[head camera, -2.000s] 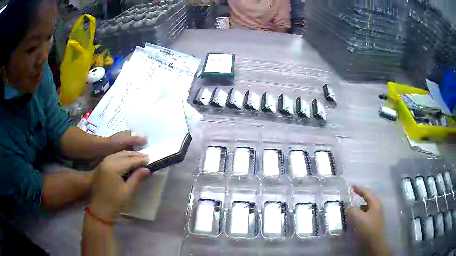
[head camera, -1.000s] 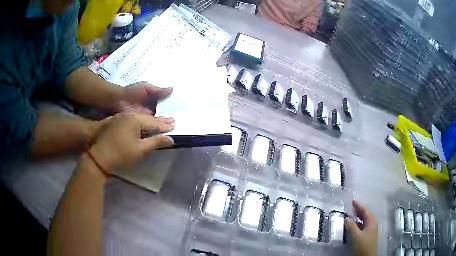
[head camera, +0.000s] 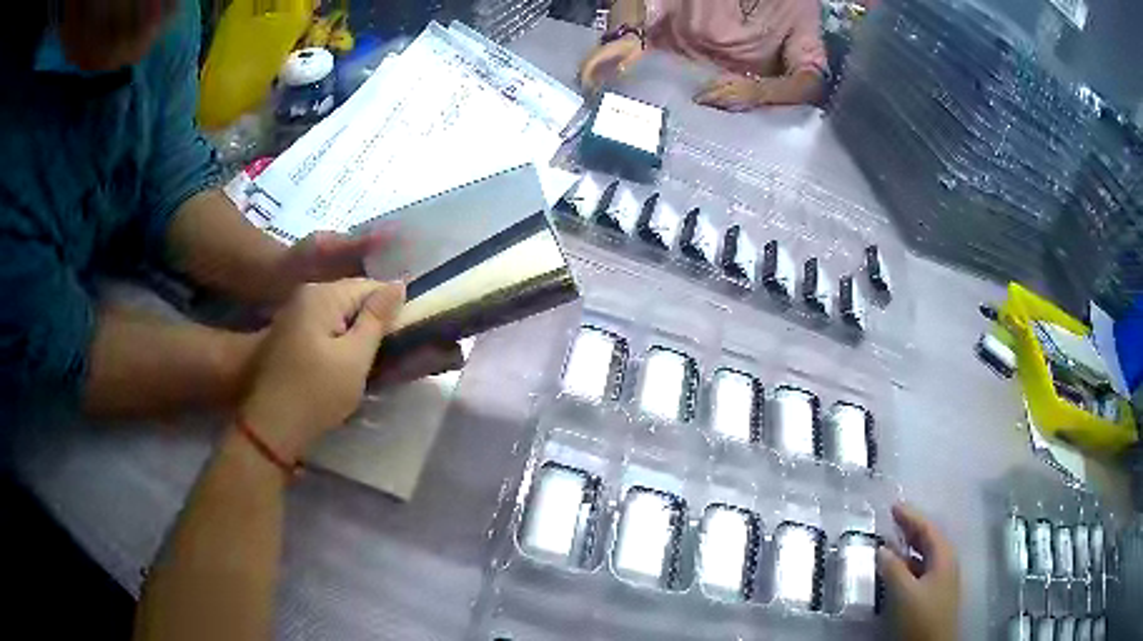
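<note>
My left hand (head camera: 320, 357), with a thin red band at the wrist, pinches the near edge of a dark-covered notebook (head camera: 489, 269). The notebook is tilted, showing a pale page, a dark strip and a shiny lower part. A person's hand (head camera: 336, 254) also touches it from the left. A clear blister tray (head camera: 533, 438) in front of me holds two rows of white packs (head camera: 652, 538) with dark edges. My right hand (head camera: 921, 579), cut off by the lower edge, is at the tray's right side, fingers apart, by the last pack of the lower row.
Behind the tray are slanted packs (head camera: 740, 251) in another tray and a dark-framed box (head camera: 626, 129). Printed sheets (head camera: 414, 138) and a small bottle (head camera: 306, 83) are at left. Tray stacks (head camera: 990, 150), a yellow bin (head camera: 1065, 388) and another filled tray (head camera: 1059, 582) are at right.
The notebook has gone from its bright open page to a tilted pose with the strip and shiny part showing. My right hand stays at the tray. The far person's hands have come into view.
</note>
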